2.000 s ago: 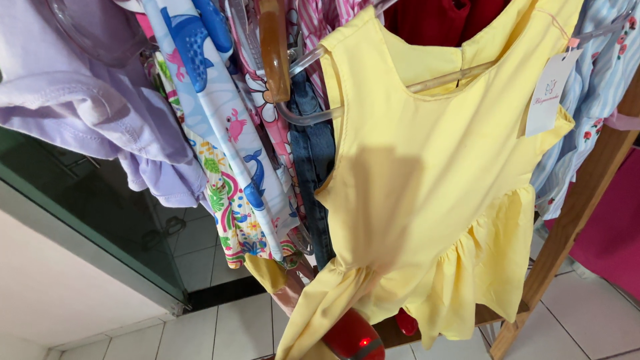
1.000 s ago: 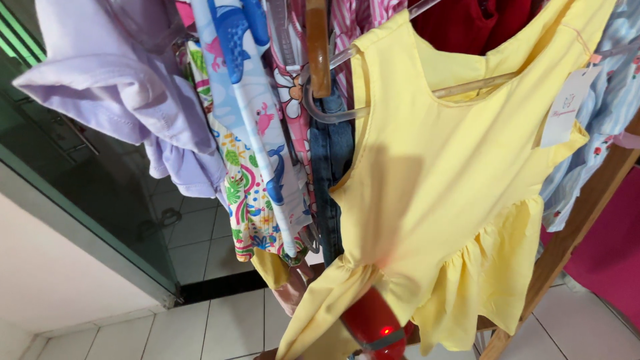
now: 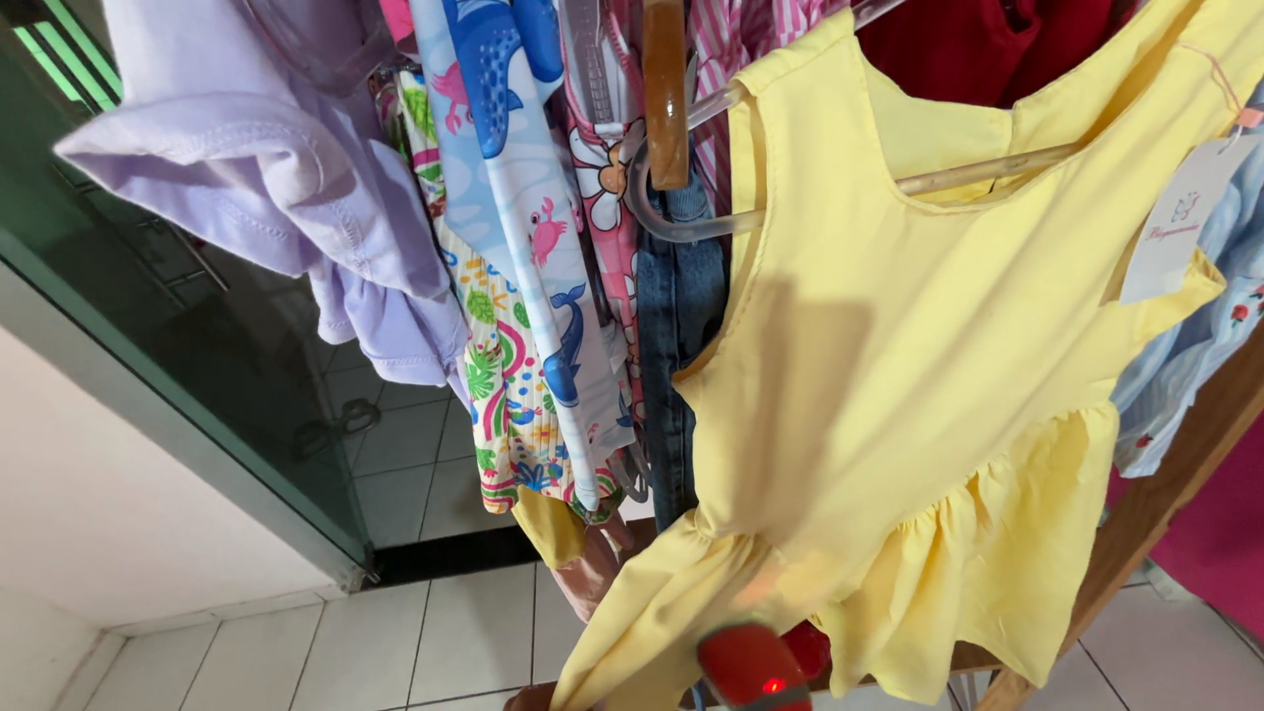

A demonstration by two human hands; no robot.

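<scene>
Neither my left hand nor my right hand shows. A yellow sleeveless child's dress hangs tilted on a clear hanger, with a white paper tag by its right shoulder. The left side of its gathered skirt is drawn toward the lower left. At the bottom edge, a red device with a small glowing red light is in front of the skirt; what holds it is out of frame. A long dark shadow falls on the bodice.
Lilac clothing, a whale-print garment and blue denim hang close on the left. A brown hook-like piece hangs above the hanger. A wooden rack post stands at right, a glass door at left.
The view has shifted slightly. The red device stays low against the skirt, and the dress hangs much as before.
</scene>
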